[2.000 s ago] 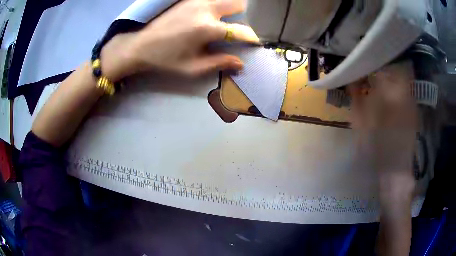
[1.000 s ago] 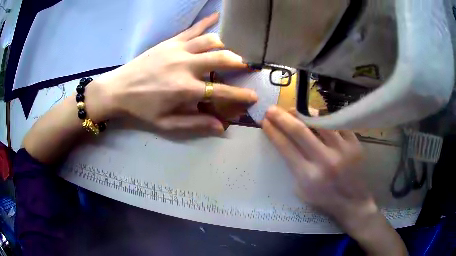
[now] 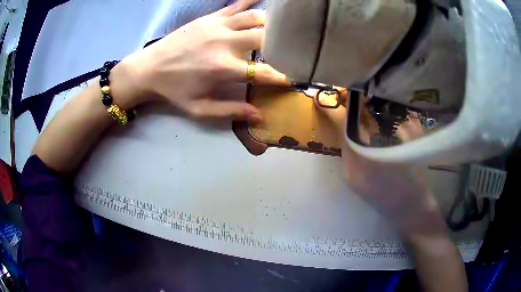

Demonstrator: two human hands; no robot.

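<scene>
The pale garment piece (image 3: 85,43) with dark edges lies at the upper left, running under my left hand towards the machine head. My left hand (image 3: 197,65) rests palm down with fingers spread, fingertips beside the presser foot (image 3: 328,97). My right hand (image 3: 380,171) is blurred. Its fingers reach under the white sewing machine head (image 3: 348,40) and are partly hidden by its guard, so whether they hold anything cannot be told. The tan-orange machine bed cover (image 3: 285,117) shows between the hands.
Black-handled scissors (image 3: 463,214) lie at the right of the table, beside a ridged pale part (image 3: 488,181). A printed scale (image 3: 171,214) runs along the front edge of the white table (image 3: 194,165). Dark cloth (image 3: 171,256) is below it.
My right hand has moved from the cloth corner to under the machine head. The pale corner that lay over the orange cover no longer shows there. My left hand has shifted slightly.
</scene>
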